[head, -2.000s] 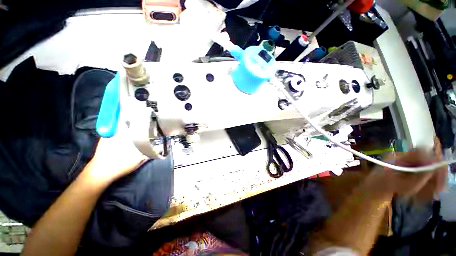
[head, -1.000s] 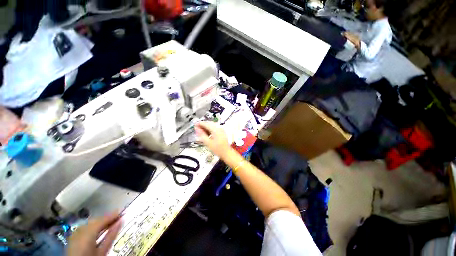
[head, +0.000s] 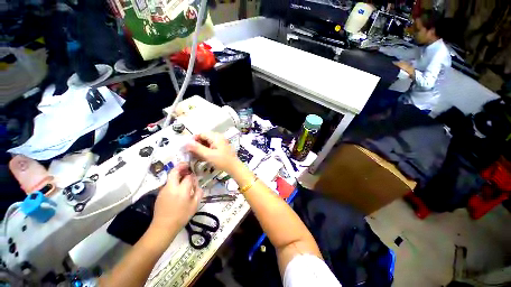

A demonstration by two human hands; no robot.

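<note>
The white sewing machine (head: 117, 168) runs from lower left to its right end near the centre. My left hand (head: 178, 196) is at the front of that end, fingers bent together. My right hand (head: 215, 151) is just above and right of it, thumb and fingers pinched near the machine. Whether either hand holds something small cannot be told. Black scissors (head: 200, 230) lie on the table below my hands. A flat black rectangle (head: 133, 220) lies beside them, partly behind my left arm.
A bottle with a green lid (head: 308, 136) stands right of a pile of scraps (head: 269, 162). A cardboard box (head: 358, 178) with dark cloth is at right. A person (head: 428, 64) sits at the back right. A white table (head: 319, 73) stands behind.
The view has swung right since the first frame. My left hand has come up from the lower left to the machine's right end. My right hand has moved from the scraps to the machine.
</note>
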